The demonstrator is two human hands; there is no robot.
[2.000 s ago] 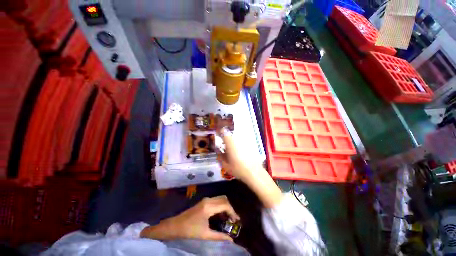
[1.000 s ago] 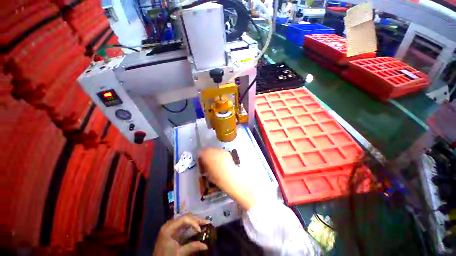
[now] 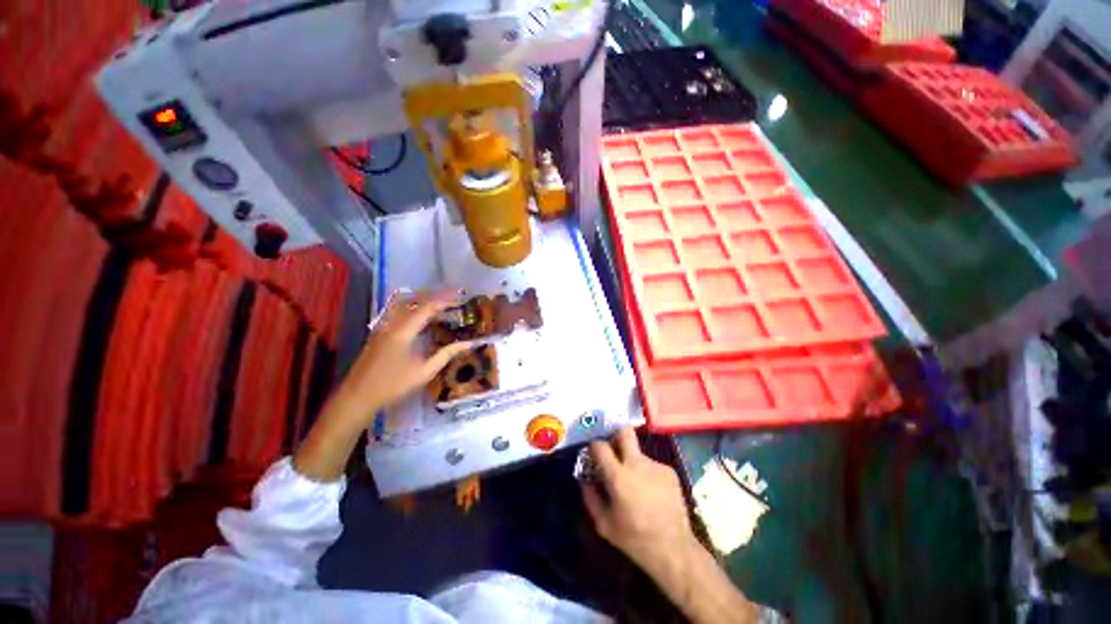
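My left hand [image 3: 392,356] reaches onto the white press base [image 3: 567,329], its thumb and a finger around a small electronic unit [image 3: 464,321] at the rear brown-copper nest. An empty-looking copper nest [image 3: 465,377] lies in front of it, and another brown block [image 3: 519,311] is to its right. My right hand [image 3: 636,494] is at the base's front right corner, below the red stop button [image 3: 545,433]. A small dark and silvery object [image 3: 589,464] shows at its fingertips, too blurred to name. The gold cylinder [image 3: 497,232] hangs above and behind the nests, apart from them.
Red trays [image 3: 743,256] lie right of the press, with a dark tray of small parts [image 3: 682,88] behind. Stacked red trays [image 3: 171,378] stand at left. Cream paper scraps [image 3: 729,502] lie beside my right hand. More red trays [image 3: 975,122] are at far right.
My left hand has moved up from below the press to the rear nest. My right hand has left the nests and come down to the base's front right corner. The view has shifted.
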